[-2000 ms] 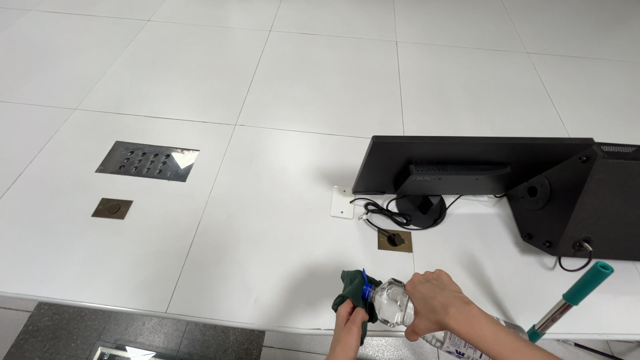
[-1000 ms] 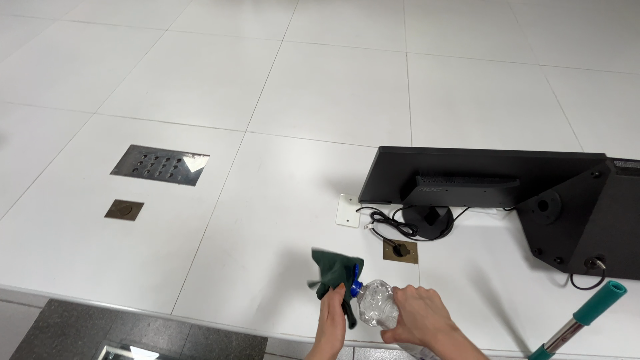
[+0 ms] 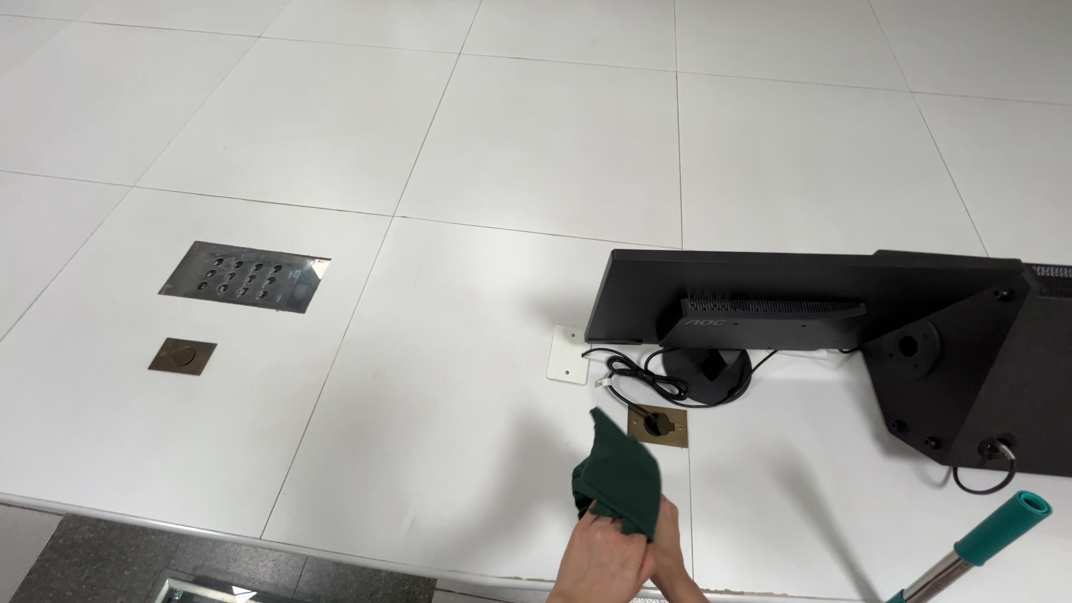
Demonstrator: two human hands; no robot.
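A dark green cloth (image 3: 621, 477) is bunched up over the white surface near its front edge. My left hand (image 3: 603, 554) closes around the lower part of the cloth, knuckles facing up. Just right of it and partly behind it, my right hand (image 3: 670, 548) also grips the cloth; its fingers are mostly hidden. The two hands touch. A brass-coloured floor-type socket plate (image 3: 680, 440) with a black cable in it lies just beyond the cloth.
A black AOC monitor (image 3: 770, 322) stands at the right, beside another black device (image 3: 997, 368). Coiled black cables (image 3: 645, 377) and a white plate (image 3: 568, 356) lie near its base. A teal-handled metal pole (image 3: 1002, 529) leans at lower right. Farther left are a metal panel (image 3: 251, 278) and a brass-coloured plate (image 3: 182, 357).
My right hand has let go of the clear plastic bottle, which is out of sight, and has joined my left hand on the green cloth.
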